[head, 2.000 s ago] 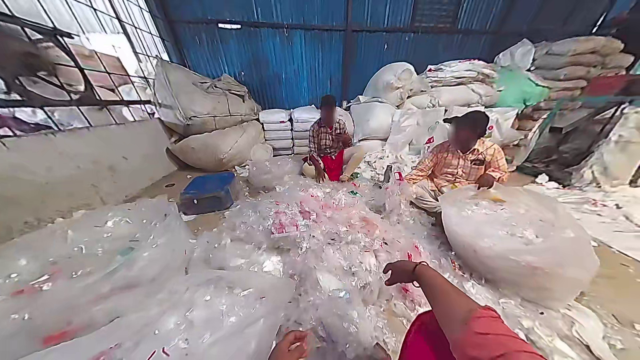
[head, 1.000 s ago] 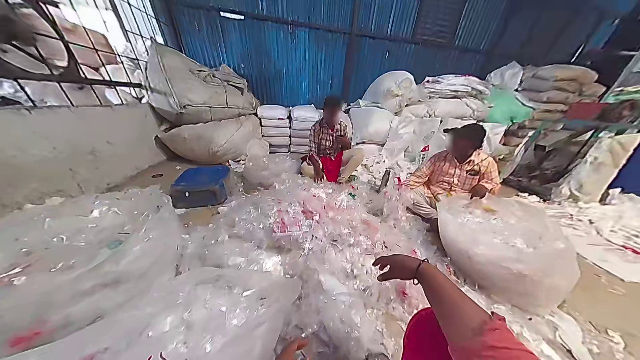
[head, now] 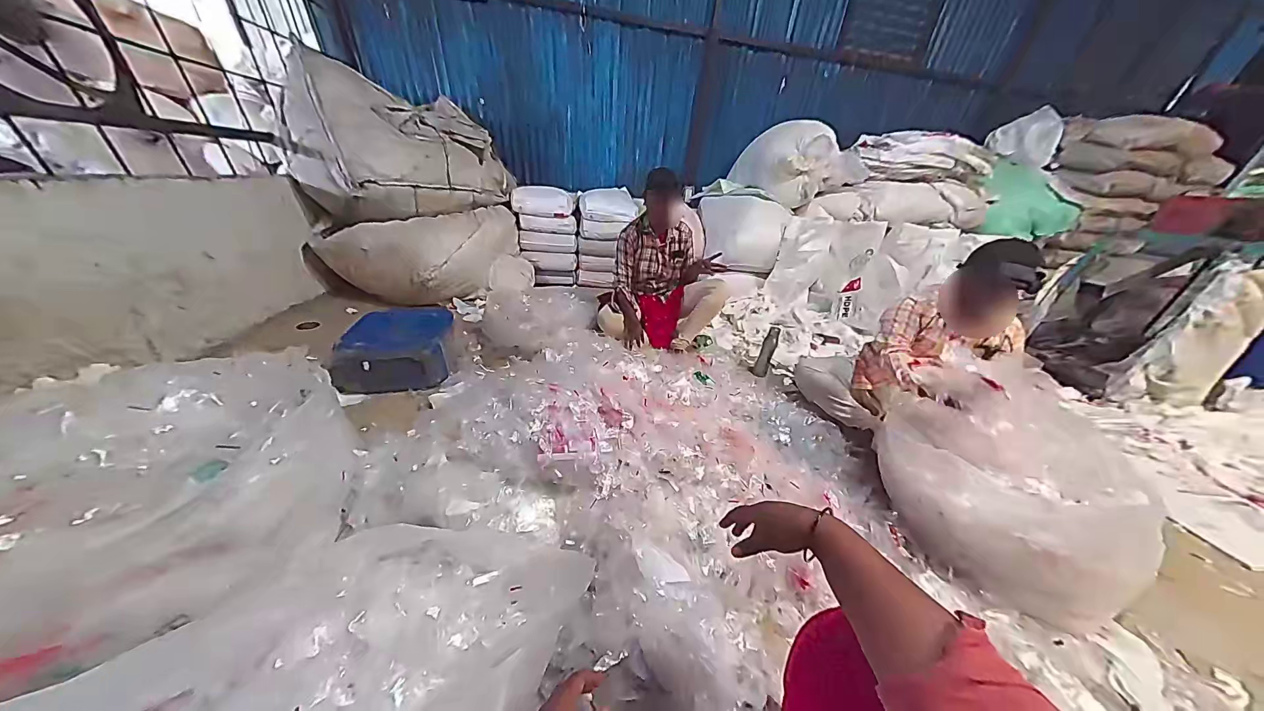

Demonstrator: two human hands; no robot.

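A large heap of clear plastic film scraps (head: 652,434) with pink and red bits covers the floor before me. My right hand (head: 775,528), with a thin band at the wrist, is over the near right part of the heap, fingers apart and slightly bent, nothing seen in it. Only part of my left hand (head: 578,686) shows at the bottom edge, by the scraps; its fingers are mostly cut off, so what it holds is hidden. Near it a big translucent bag of film (head: 395,602) lies at the lower left.
One person (head: 657,267) sits behind the heap, near a blue plastic container (head: 392,351). Another person (head: 948,326) sits at the right behind a full translucent bag (head: 1017,504). Stacked white sacks (head: 546,237) and a bottle-like object (head: 765,352) stand farther back.
The person at the right has raised a bunch of film above the bag. The person at the back has lifted one hand out to the side. My right hand stays over the heap.
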